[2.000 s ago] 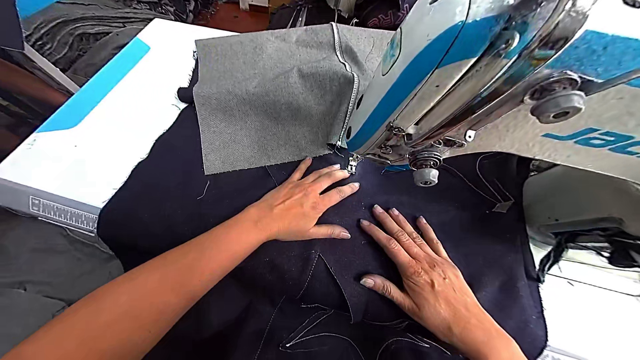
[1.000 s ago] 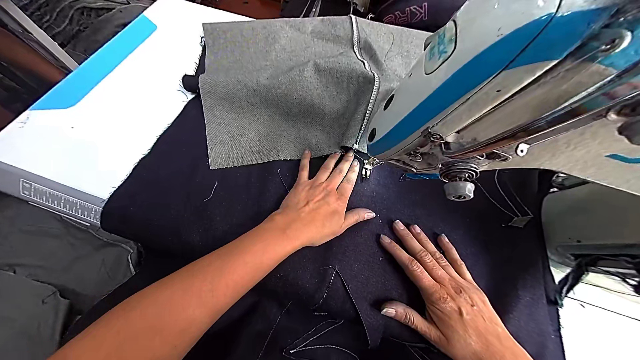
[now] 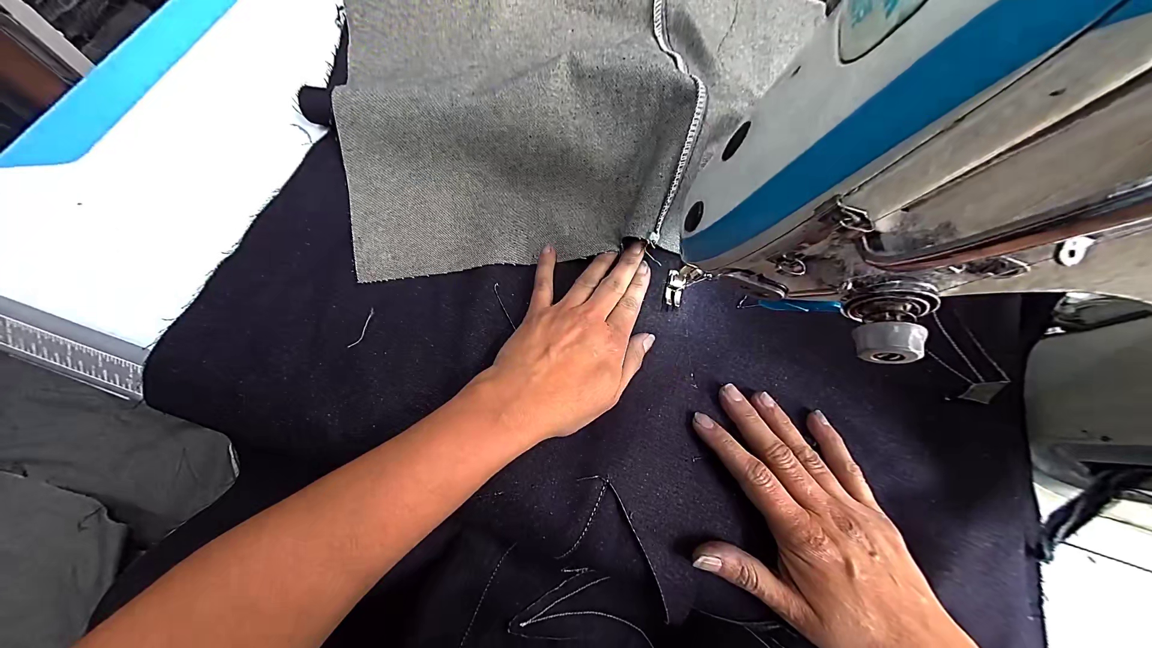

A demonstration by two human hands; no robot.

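Dark navy fabric [image 3: 432, 360] lies spread under both hands and beneath the presser foot [image 3: 674, 289] of a sewing machine [image 3: 837, 153]. My left hand [image 3: 571, 360] rests palm down on it, fingertips at the lower edge of a grey fabric piece [image 3: 486, 171], just left of the presser foot. A stitched, overlocked seam [image 3: 681, 162] runs up the grey piece. My right hand [image 3: 819, 513] lies flat with fingers spread on the navy fabric, lower right of the foot. Light stitching lines and a pointed flap [image 3: 621, 540] show between the hands. Neither hand grasps anything.
The white machine table [image 3: 135, 225] with a blue stripe and a measuring scale [image 3: 72, 346] is at the left. Grey cloth [image 3: 108, 459] lies below it. The tension dial [image 3: 889, 333] protrudes from the machine head. Dark frayed fabric [image 3: 1093, 504] is at the right edge.
My left hand's fingers have drawn closer together, and its fingertips now sit at the grey piece's edge beside the seam. My right hand stays flat. The view has moved closer.
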